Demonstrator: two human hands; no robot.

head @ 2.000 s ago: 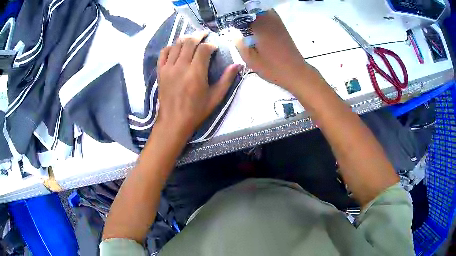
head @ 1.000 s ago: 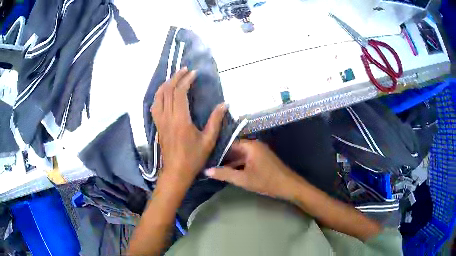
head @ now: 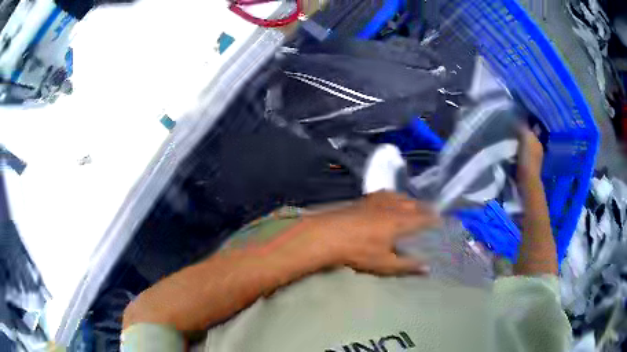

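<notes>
A blurred grey cloth piece with wide white stripes (head: 478, 155) is at the blue basket. My right hand (head: 530, 155) is at its right edge and seems to grip it; the fingertips are hidden or blurred. My left hand (head: 385, 230) reaches across in front of my body, just below and left of the striped piece, with its fingertips over blurred grey cloth (head: 450, 251). Whether it holds that cloth cannot be told.
The blue latticed basket (head: 567, 130) stands at the right. Dark cloth with thin white lines (head: 344, 89) lies between it and the white table's edge (head: 165, 155). Red scissor handles (head: 268, 22) show at the top. Light scraps (head: 605, 240) lie beyond the basket.
The view has swung right, from the machine to the basket. My hands have left the striped piece at the table edge. My right hand is now at the basket and my left is across my body.
</notes>
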